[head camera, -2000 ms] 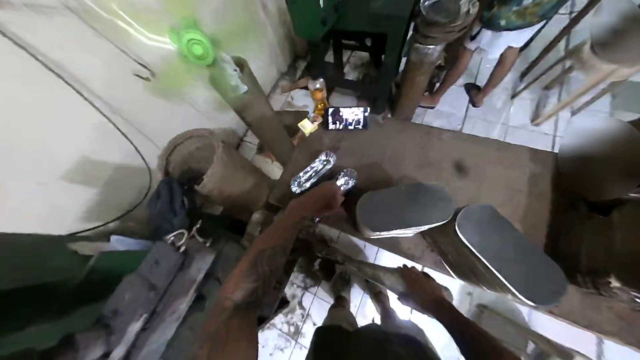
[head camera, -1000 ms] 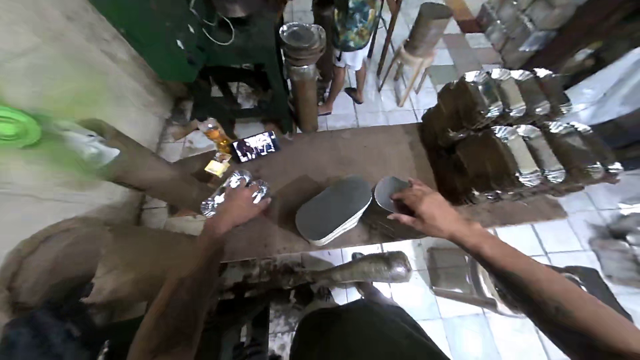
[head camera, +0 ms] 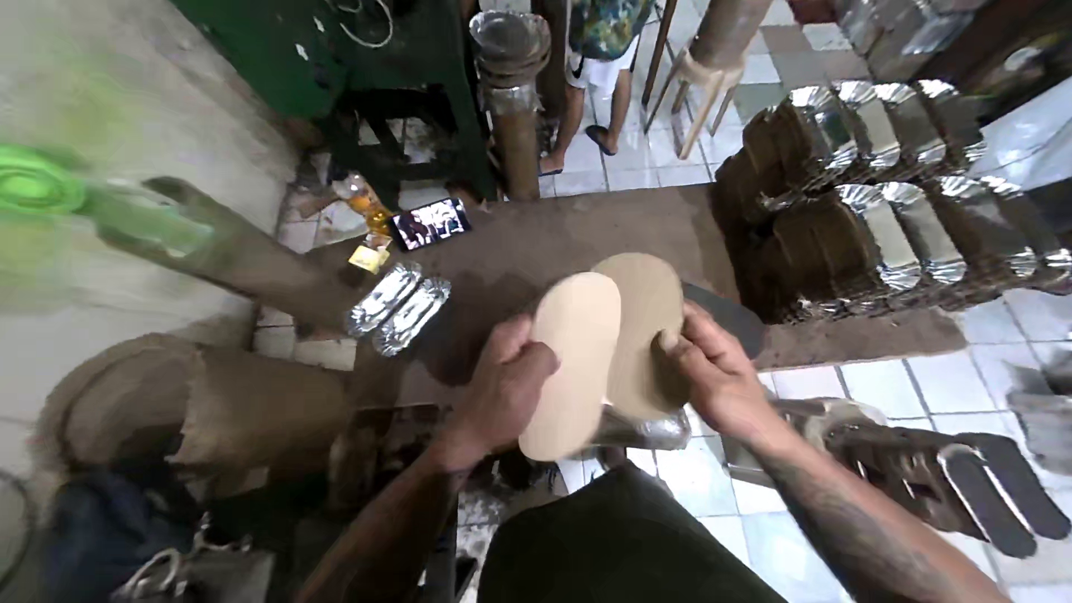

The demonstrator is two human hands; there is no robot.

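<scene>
My left hand (head camera: 508, 381) holds a pale oval sheet (head camera: 574, 368), apparently cardboard, between thumb and fingers above the bench. In my right hand (head camera: 712, 360) is a tan oval stack or sheet (head camera: 643, 335), its left side behind the pale one. A dark grey oval piece (head camera: 724, 318) lies on the bench behind my right hand. Two oblong foil trays (head camera: 385, 300) (head camera: 412, 316) lie side by side left of my left hand. Below the held ovals, a shiny wrapped object (head camera: 649, 429) is partly hidden.
The brown bench (head camera: 578, 226) bears a lit phone (head camera: 430, 224), with a bottle of amber liquid (head camera: 366, 201) beside it. Stacked foil trays (head camera: 900, 234) stand at the right. A person (head camera: 603, 67) stands beyond the bench, near a wooden stool (head camera: 708, 88). A woven basket (head camera: 126, 402) is at left.
My left hand has left the foil trays and now holds the pale oval. My right hand has moved from the grey ovals on the bench to hold a tan one.
</scene>
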